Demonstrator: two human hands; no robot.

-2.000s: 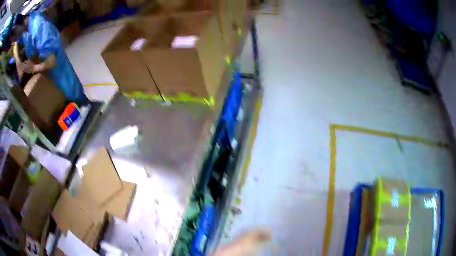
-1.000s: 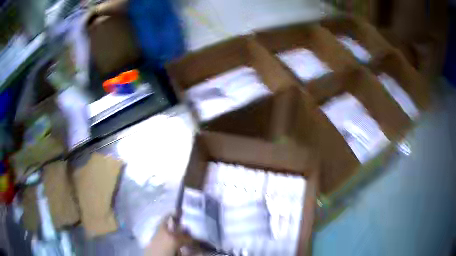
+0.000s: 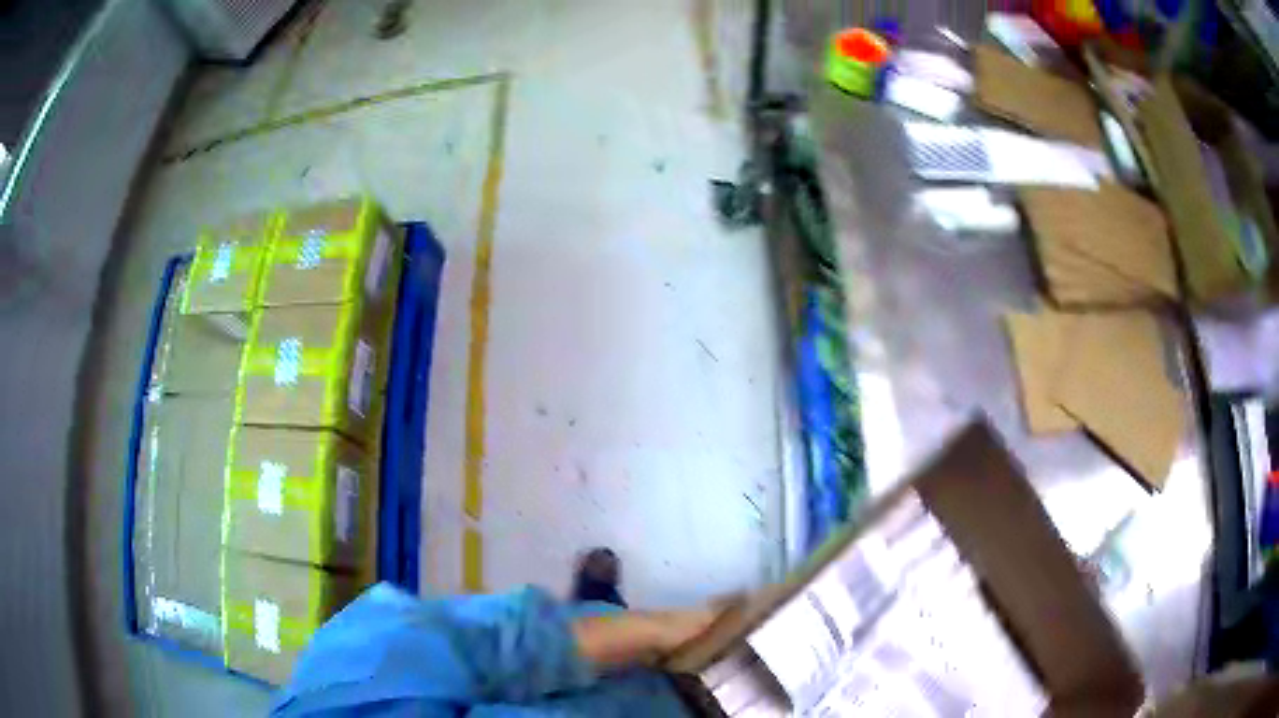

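Note:
An open carton [image 3: 1031,575] is at the bottom right, turned at an angle over the bench's near edge. Its inside shows white product boxes [image 3: 898,617] with printed paper on top. My left hand [image 3: 701,626] is at the carton's left rim and holds it, its fingers partly hidden. My left arm, in a blue sleeve, reaches in from the bottom. My right hand is not seen; a blurred brown patch at the bottom right corner cannot be told apart as hand or cardboard.
Left, taped cartons [image 3: 292,362] stand on a blue pallet [image 3: 411,407]. Cardboard pads [image 3: 1101,246], white sheets [image 3: 989,154] and a tape gun [image 3: 858,61] lie on the bench [image 3: 919,302]. A dark shoe [image 3: 598,575] shows on the floor.
The view has swung from the bench and its open cartons towards the floor and pallet. The open carton of white boxes now shows at the bottom right, at a different angle.

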